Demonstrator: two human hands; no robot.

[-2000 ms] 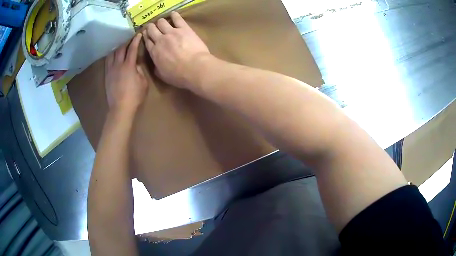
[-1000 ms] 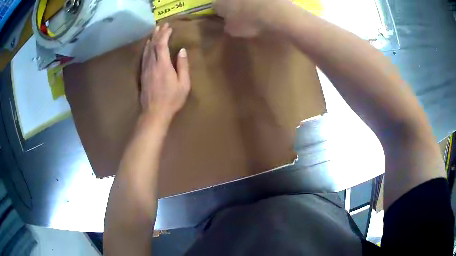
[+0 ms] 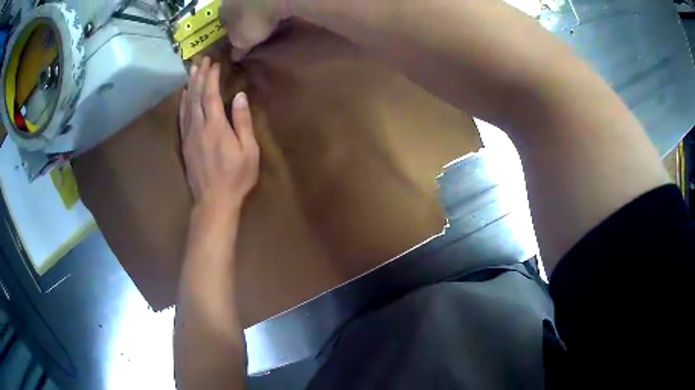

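The tan-brown bag panel (image 3: pixel 343 183) lies flat on the metal table, with a stepped notch at its right corner and soft folds running down from its upper edge. My left hand (image 3: pixel 219 145) lies palm down on the panel, thumb apart from the fingers, holding nothing. My right hand (image 3: pixel 251 27) is at the panel's upper edge, blurred and bent down; its fingertips touch the bunched edge, and whether they pinch it is unclear. The white sewing machine head (image 3: pixel 126 84) stands at upper left, beside the yellow edge guide (image 3: pixel 200 32).
A white ring with yellow and red inside (image 3: pixel 42 76) sits on the machine at far left. A pale inset plate (image 3: pixel 46 217) lies below it. The shiny metal table (image 3: pixel 488 198) shows at right, its front edge near my dark apron (image 3: pixel 434 327).
Since one second ago, the panel and my left hand appear shifted left and the panel has turned slightly. My right hand has moved left along the upper edge, closer to my left hand.
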